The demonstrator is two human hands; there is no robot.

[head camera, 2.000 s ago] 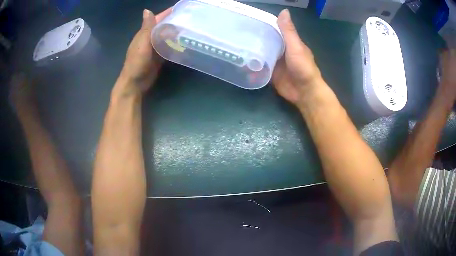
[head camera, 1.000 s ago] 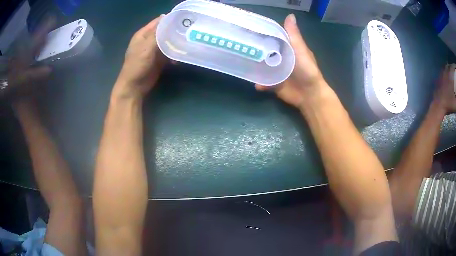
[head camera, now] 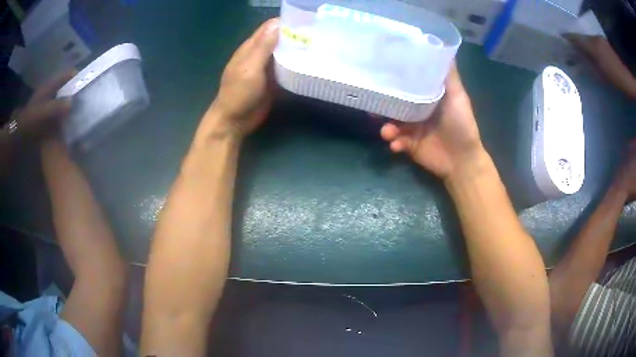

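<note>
An oval appliance unit (head camera: 362,56) is held above the dark green mat (head camera: 321,188) at the top centre. Its translucent tub faces up and its ribbed white base band faces me. A small yellow label shows on its left side. My left hand (head camera: 245,80) grips its left end. My right hand (head camera: 439,125) holds its right end from the side and below, with some fingertips showing under it. The unit hides part of both hands.
A white unit (head camera: 560,132) lies at right. A neighbour's hand (head camera: 45,111) touches another unit (head camera: 108,101) at left. Cartons with blue parts stand at far left (head camera: 52,38) and far right (head camera: 533,38). Another person's arms (head camera: 593,209) are at right.
The held unit has tilted, so its ribbed side faces me and its inside no longer shows openly. The left neighbour's hand is now on the left unit, which has turned. The view has shifted.
</note>
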